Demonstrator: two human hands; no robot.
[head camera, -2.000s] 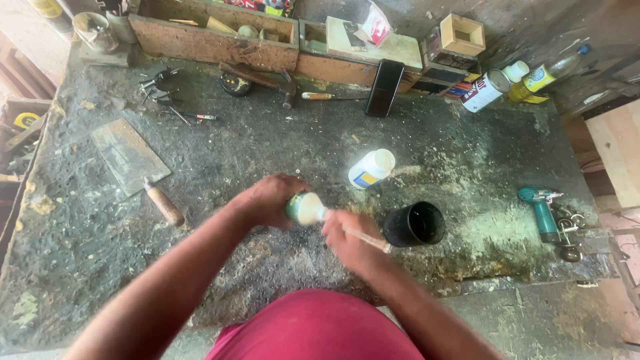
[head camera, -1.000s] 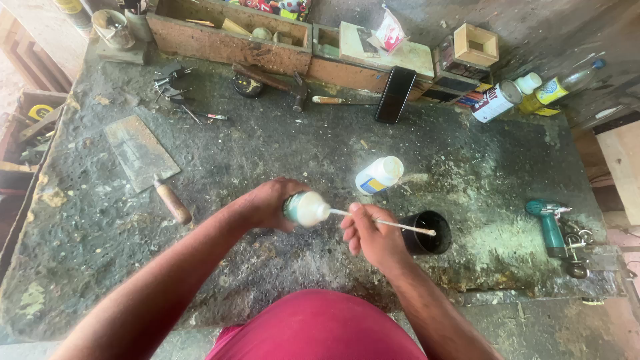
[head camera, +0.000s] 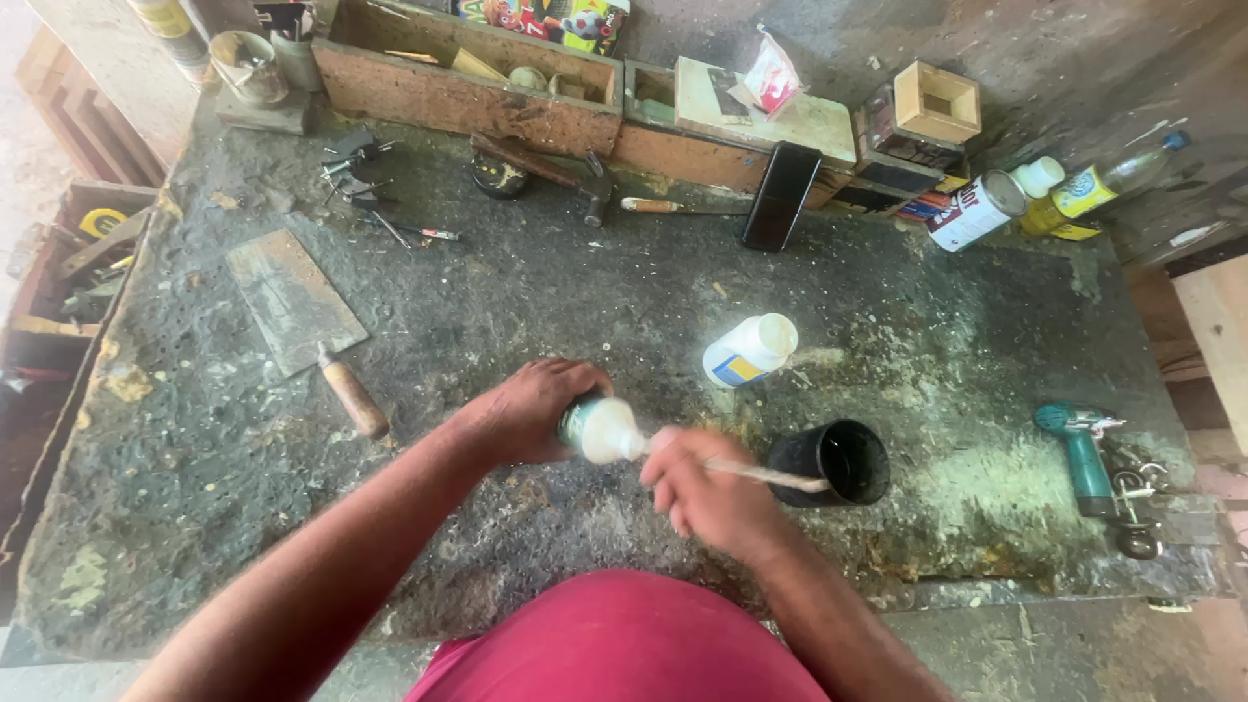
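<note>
My left hand (head camera: 541, 409) grips a bottle (head camera: 603, 429) with a pale, translucent top and a green lower part, its neck pointing right. In my right hand (head camera: 707, 483) is a thin pale stick (head camera: 770, 475), pinched close to the bottle's neck; one end sticks out toward a black cylindrical cup (head camera: 829, 463). The hand is blurred, and whether the stick's other end is inside the bottle cannot be told. Behind the hands a white plastic bottle (head camera: 749, 351) with a blue and yellow label stands on the worn workbench (head camera: 546, 292).
A trowel (head camera: 297, 307) lies left. Along the back are pliers (head camera: 356, 171), a claw hammer (head camera: 546, 166), a smartphone (head camera: 782, 195), wooden trays (head camera: 468, 93), a can (head camera: 975, 210) and an oil bottle (head camera: 1102, 185). A teal power tool (head camera: 1077, 458) lies right beside metal hardware.
My right hand has moved closer to the neck of the held bottle than it was one second ago. The left hand still holds that bottle. The view has shifted slightly.
</note>
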